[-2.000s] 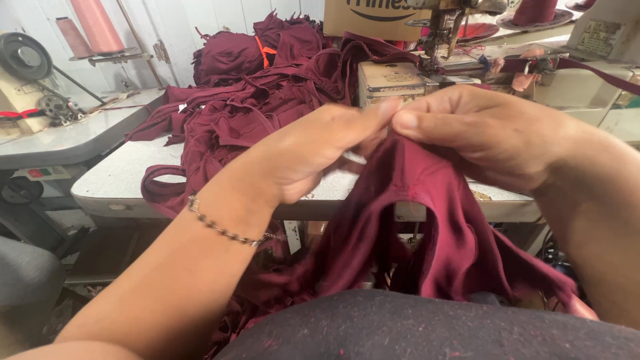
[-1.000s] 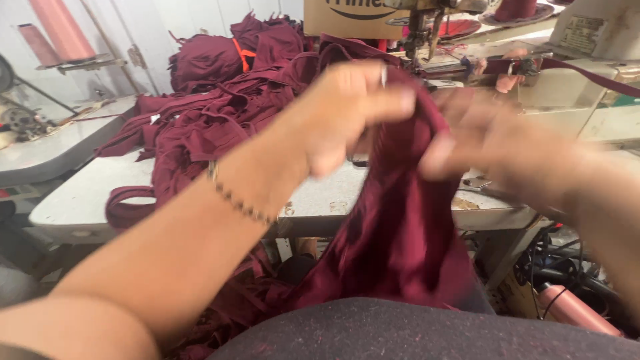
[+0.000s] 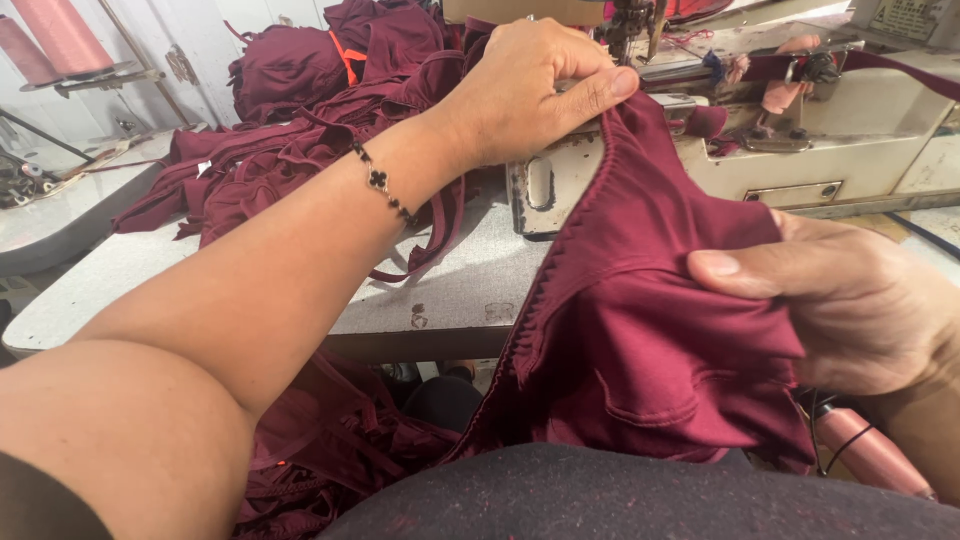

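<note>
My left hand [image 3: 551, 86] pinches the upper tip of a maroon fabric garment [image 3: 645, 322] between thumb and fingers, close in front of the sewing machine's needle area [image 3: 630, 30]. Lower down at the right, my right hand [image 3: 825, 292] grips the garment's side edge, thumb on top and fingers beneath the cloth. Between the hands the cloth hangs down to my lap, with zigzag stitching along its left edge and a curved seam across it. A beaded bracelet [image 3: 377, 178] is on my left wrist.
Maroon pieces [image 3: 300, 150] lie heaped on the white sewing table [image 3: 442, 292], with an orange tie among them. More maroon fabric [image 3: 322, 450] hangs below the table edge. Pink thread cones [image 3: 67, 37] stand at upper left; another pink cone [image 3: 874, 454] is at lower right. A maroon strip [image 3: 892, 67] crosses the machine.
My hands were close together at the garment's top; now my right hand is lower and to the right, holding its side edge. The cloth is spread wider between them.
</note>
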